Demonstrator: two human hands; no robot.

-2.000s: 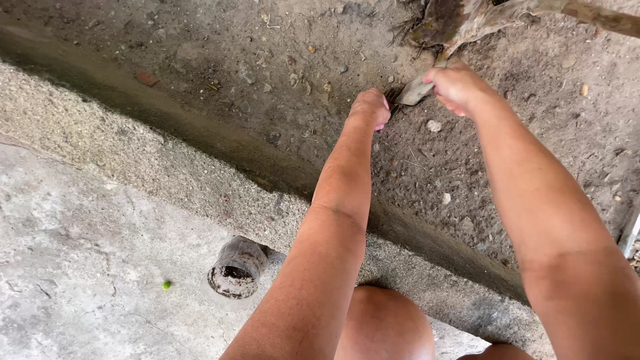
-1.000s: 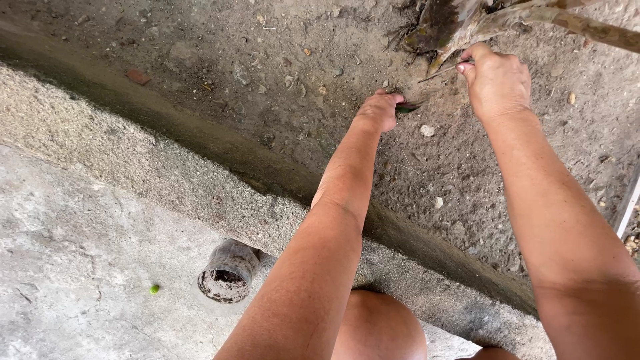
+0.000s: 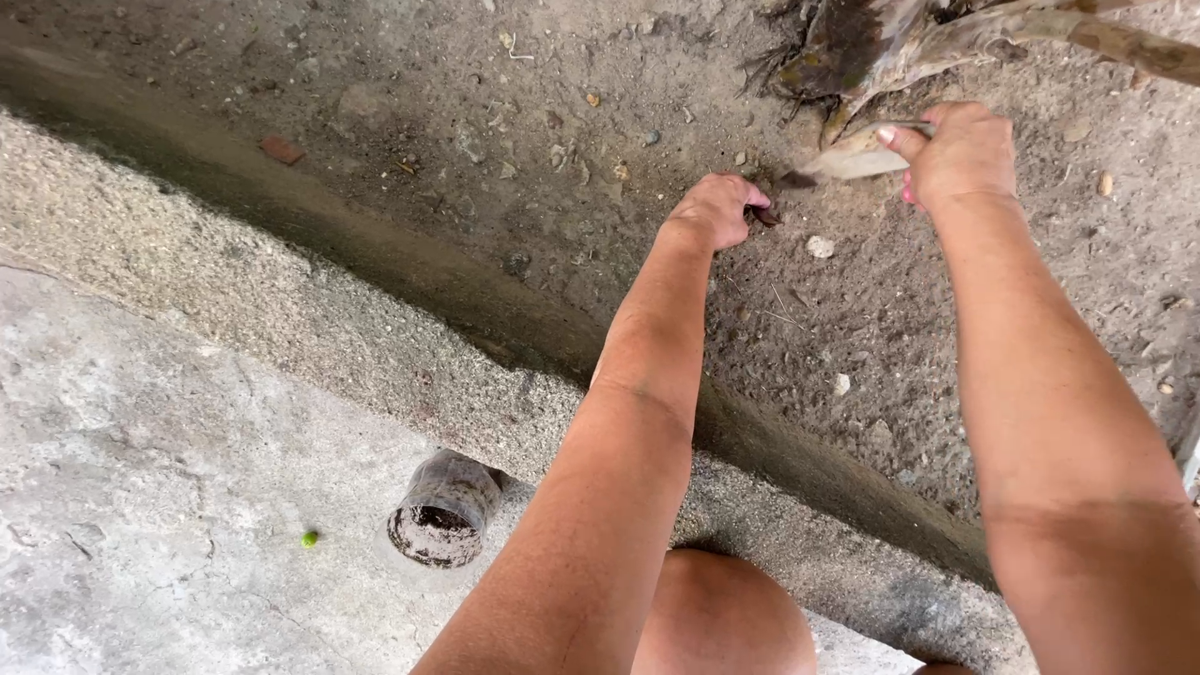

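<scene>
My right hand (image 3: 961, 155) grips a flat, pale blade-like tool (image 3: 864, 153), perhaps a trowel; its handle is hidden in the hand. The tool's tip points left, low over the soil (image 3: 844, 309), beside the base of a plant stem. Just left of that tip, my left hand (image 3: 717, 211) is down at the soil with its fingers around a small dark reddish leafy piece (image 3: 766, 216), probably a seedling. The fingers hide most of it. A small pale stone (image 3: 819, 247) lies to the right of the left hand.
A rough concrete curb (image 3: 375, 356) runs diagonally between the soil bed and a concrete floor (image 3: 169, 487). A clear plastic cup (image 3: 445, 511) with dirt inside lies against the curb, near a small green fruit (image 3: 309, 539). A thick plant stem (image 3: 1031, 28) crosses the upper right.
The right hand and tool have shifted about beside the left hand; the blade, seen edge-on a second ago, now shows its flat face. The left hand has stayed low at the small plant.
</scene>
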